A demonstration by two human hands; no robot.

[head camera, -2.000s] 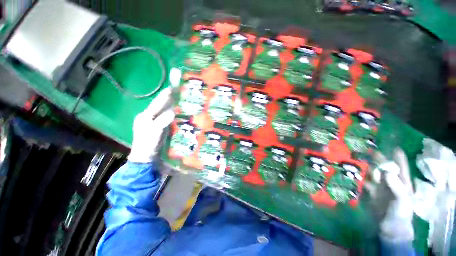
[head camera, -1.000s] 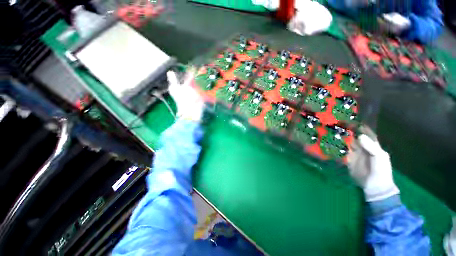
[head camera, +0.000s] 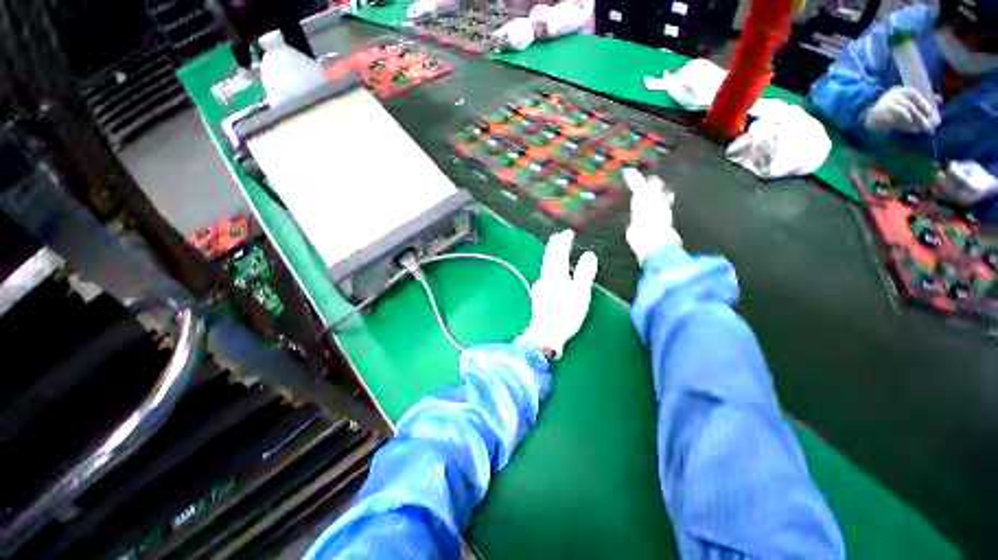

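A clear blister tray [head camera: 553, 153] with several green circuit boards over red lies flat on the dark conveyor belt, ahead of my hands and slightly blurred. My right hand [head camera: 651, 216], in a white glove, is at the tray's near right edge with fingers extended; whether the fingertips touch it I cannot tell. My left hand [head camera: 561, 293], also white-gloved, is over the edge of the green bench, nearer to me than the tray, with fingers apart and nothing in it.
A light-topped controller box [head camera: 348, 181] with a looped grey cable stands on the green bench [head camera: 569, 459] at left, a white bottle [head camera: 287, 68] behind it. Another tray [head camera: 394, 68] lies farther up the belt [head camera: 832, 328]. Across it are an orange-red post [head camera: 752, 66], white cloth [head camera: 779, 140] and a worker [head camera: 875, 77] with a syringe.
The tray has moved away from me, from between both hands onto the belt farther ahead. My left hand has let go of it. The view has turned, showing more of the line.
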